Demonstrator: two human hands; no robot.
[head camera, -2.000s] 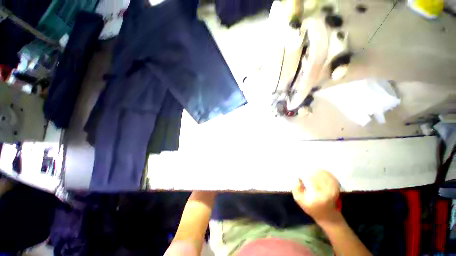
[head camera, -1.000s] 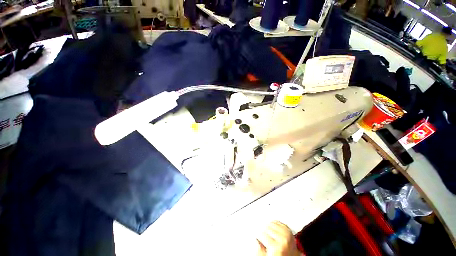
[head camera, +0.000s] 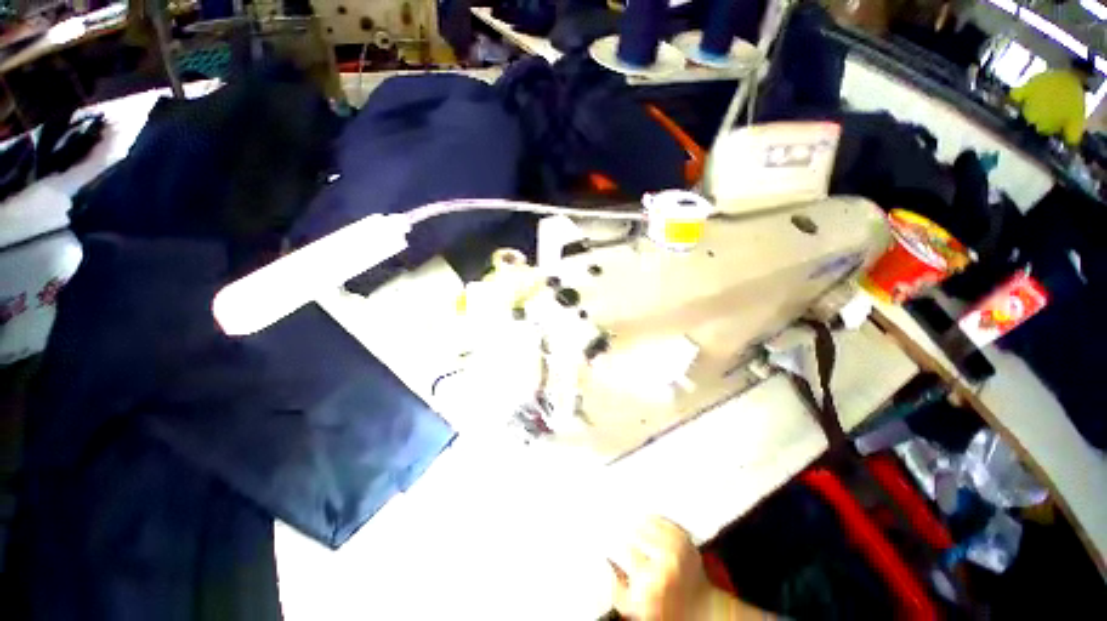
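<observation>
My right hand (head camera: 656, 570) rests at the front edge of the white machine table (head camera: 486, 546), near the bottom of the view. Its fingers look curled; glare and blur hide whether it holds anything. My left hand is out of the picture. The cream-white sewing machine (head camera: 753, 285) stands behind and above the right hand. Its needle area (head camera: 534, 419) is washed out by light, with no cloth seen under it. A navy garment (head camera: 328, 425) lies to the left of the needle, its wide end flat on the table.
A white lamp (head camera: 313, 277) reaches over the garment. Behind are navy heaps (head camera: 425, 152) and thread cones (head camera: 640, 30). A red noodle cup (head camera: 913, 257) and a dark phone (head camera: 951, 340) are at right. A red-rimmed bin (head camera: 868, 540) is below. A person in yellow (head camera: 1050, 103) is far off.
The view has lifted from the table edge to the machine, then shifted slightly. My left forearm, seen earlier, has left the picture. My right hand stays near the table edge. The garment lies as before.
</observation>
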